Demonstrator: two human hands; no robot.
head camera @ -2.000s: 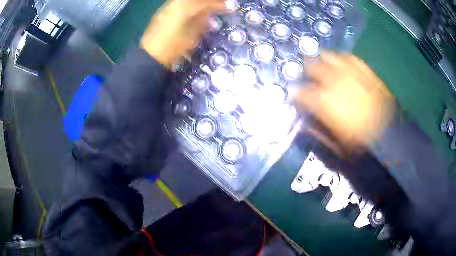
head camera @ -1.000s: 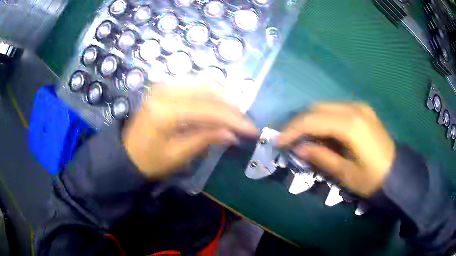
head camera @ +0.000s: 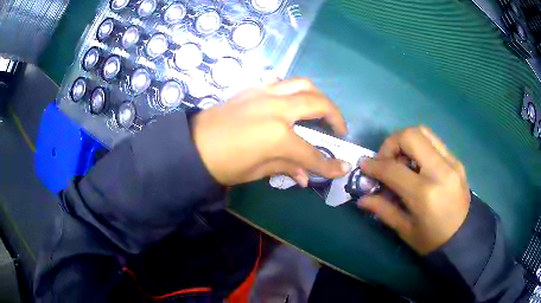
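Note:
A silvery four-hole plate (head camera: 336, 142) lies on the green mat in front of me, partly hidden by both hands. My left hand (head camera: 270, 133) is over its left part, with fingers on a dark-ringed round part (head camera: 322, 171) at the plate. My right hand (head camera: 418, 188) grips another round part (head camera: 363, 183) between thumb and fingers at the plate's middle. The plate's right part is hidden under my right hand. The clear blister tray (head camera: 285, 56) with rows of round parts lies beyond my left hand, overexposed near its right side.
A blue stool or bin (head camera: 59, 151) stands beside the bench at left. Translucent stacked trays (head camera: 26, 26) are at upper left. A plate with a round part (head camera: 530, 112) lies at the far right edge. Dark metal pieces are at upper right. The bench edge (head camera: 279, 241) runs below my hands.
Both hands were blurred and apart at the plate; now they are close over it, on round parts. The plate shows more to the left. The tray sits further up and left in view.

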